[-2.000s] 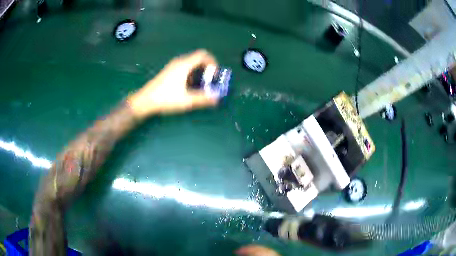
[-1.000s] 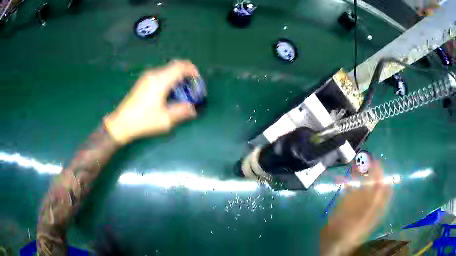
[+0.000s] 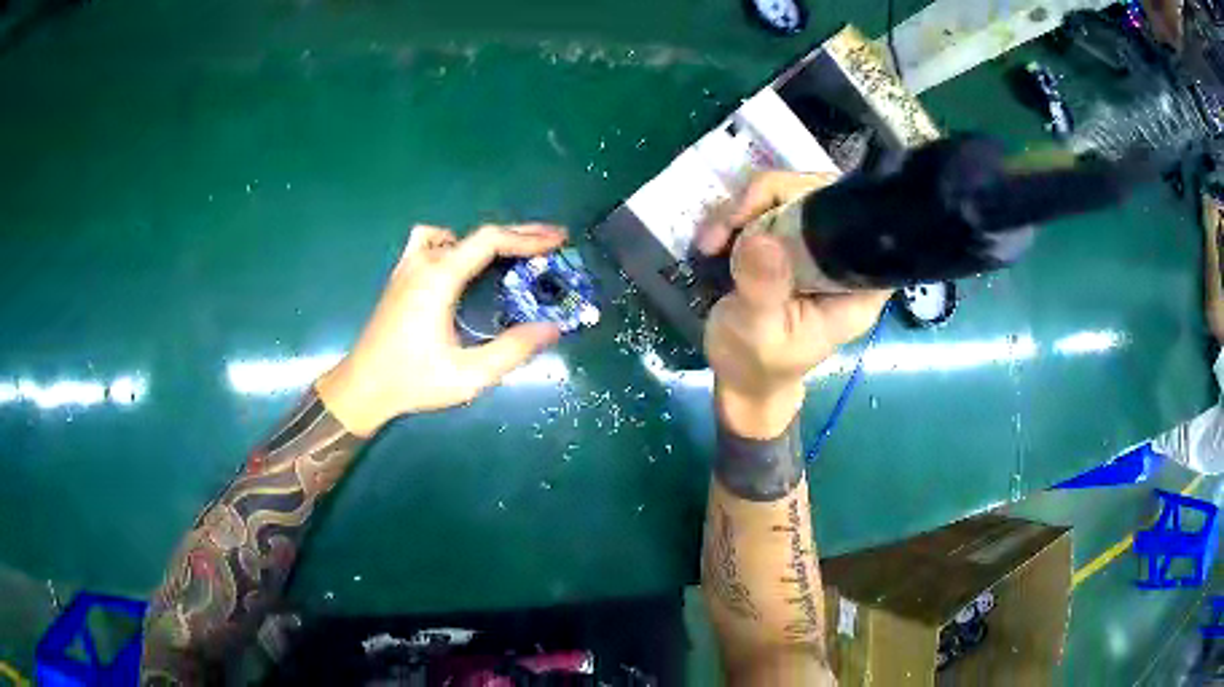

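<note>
My left hand holds a unit with a blue circuit board between thumb and fingers, board side facing up, over the green worktop. The unit's housing is mostly hidden. My right hand grips the power screwdriver by its pale front part, over the white and grey screw feeder. The screwdriver's tip is hidden by the hand. Tiny bright specks, perhaps screws, lie on the worktop between the unit and the feeder.
A round wheel-like part lies right of my right hand, another at the top edge. A blue cord runs beside my right wrist. An open cardboard box is at the lower right. Blue stools show at the lower edges.
My right hand has come in and taken hold of the screwdriver, which is lifted up and right. My left hand has moved slightly right and down with the unit. The view has shifted.
</note>
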